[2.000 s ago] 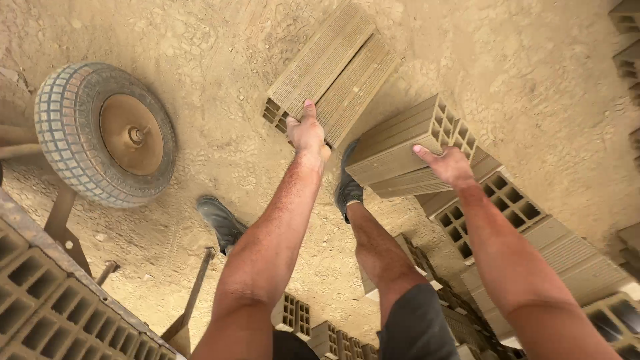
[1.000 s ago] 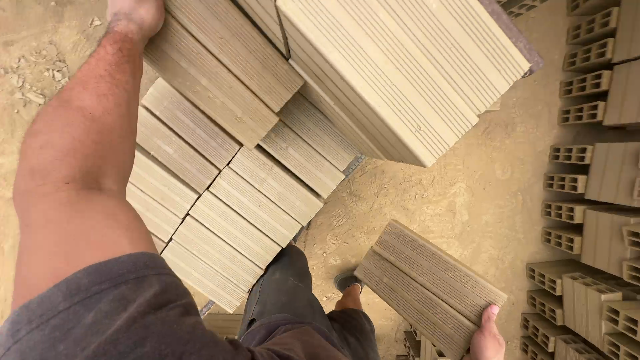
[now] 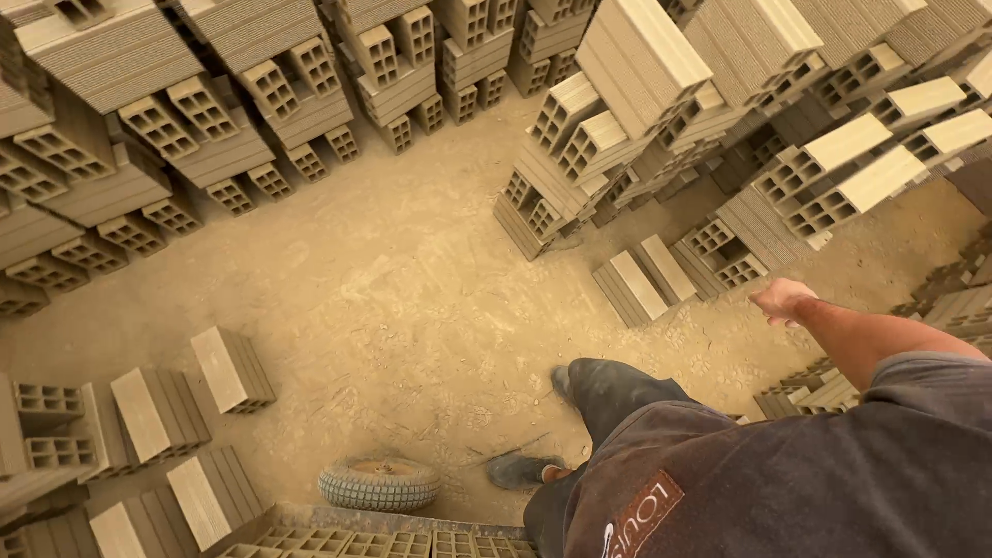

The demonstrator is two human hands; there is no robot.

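Note:
My right hand (image 3: 783,301) is at the right, loosely curled with a finger extended, and holds nothing. It hangs in front of the end of a low row of hollow clay blocks (image 3: 642,288); whether it touches them cannot be told. My left hand is out of view. At the bottom edge, a metal cart or barrow (image 3: 287,518) carries several hollow blocks (image 3: 372,542), their open cells facing up. Its rubber-tyred wheel (image 3: 380,484) stands beside my foot.
Tall stacks of hollow blocks (image 3: 256,89) line the top left, with more stacks (image 3: 643,70) at the upper right. Separate blocks (image 3: 232,368) stand at the lower left. Bare, dusty ground (image 3: 403,294) lies between the stacks and my feet (image 3: 515,470).
The view has turned strongly. A second ago each hand was on blocks; now my right hand is off them and my left hand has left the view.

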